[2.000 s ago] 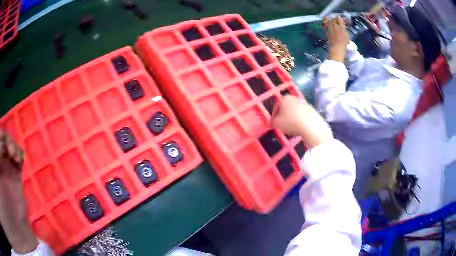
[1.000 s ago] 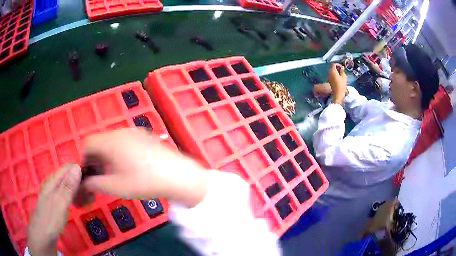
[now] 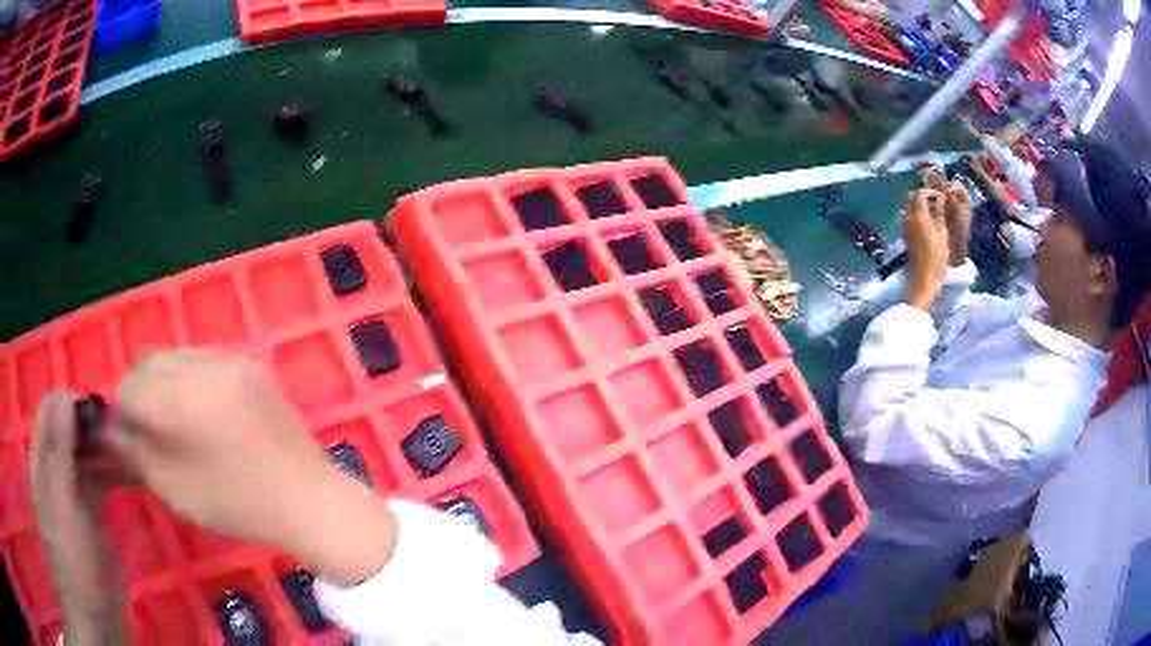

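My left hand [image 3: 73,530] and my right hand [image 3: 234,461] meet over the left part of the near red foam tray [image 3: 259,293]. Both are blurred. A small dark watch piece [image 3: 91,427] is between their fingers, mostly hidden, and its details cannot be told. Black watch bodies lie in some pockets of this tray, such as one with a round sensor ring [image 3: 433,444]. My right hand and sleeve partly cover others. A thicker red foam tray [image 3: 574,416] on the right holds black pieces, mostly in its right-hand pockets.
Dark straps or watches [image 3: 215,162] lie on the green belt [image 3: 492,78] beyond the trays. More red trays [image 3: 341,13] are at the far edge. A brownish heap [image 3: 761,271] is beside the thicker tray. A person in white workwear [image 3: 972,391] sits at right, hands raised.
My right hand has moved left from the thicker tray to my left hand, and a dark piece is now between them. Both hands have since shifted further left. The view has tilted up.
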